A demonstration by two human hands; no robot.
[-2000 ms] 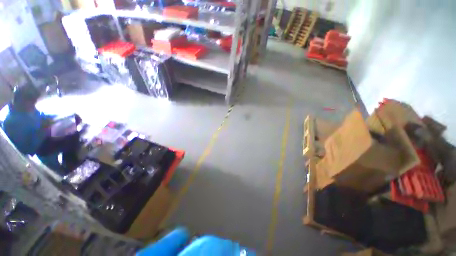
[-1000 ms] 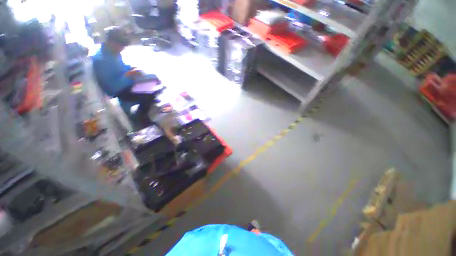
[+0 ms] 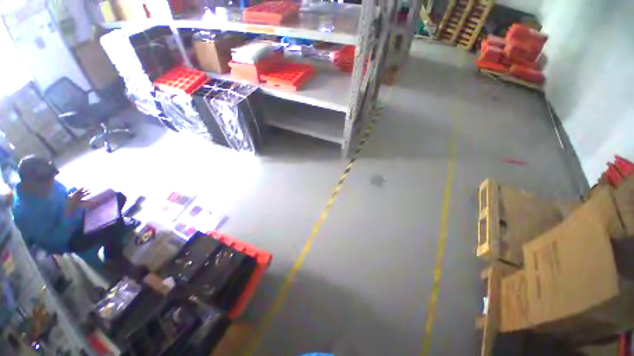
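Observation:
Neither of my hands is in view. Only a small bit of my blue smock (image 3: 318,354) shows at the bottom edge. Nearest in front of me on the left are black compartmented trays (image 3: 208,268) with shiny wrapped items in them, beside a red-orange crate (image 3: 252,281). An open brown cardboard carton (image 3: 563,271) stands on a wooden pallet (image 3: 489,222) at the right.
A person in blue (image 3: 45,208) sits at the left with a flat board or folder. A metal rack (image 3: 306,94) holds red-orange crates. An office chair (image 3: 90,115) is behind. Yellow lines (image 3: 441,243) mark the grey floor. Red-orange crates (image 3: 514,55) are stacked far right.
The view swung left, then back right. My blue sleeves or smock, large at the bottom before, have almost left the picture. The seated person now has a hand raised over the board.

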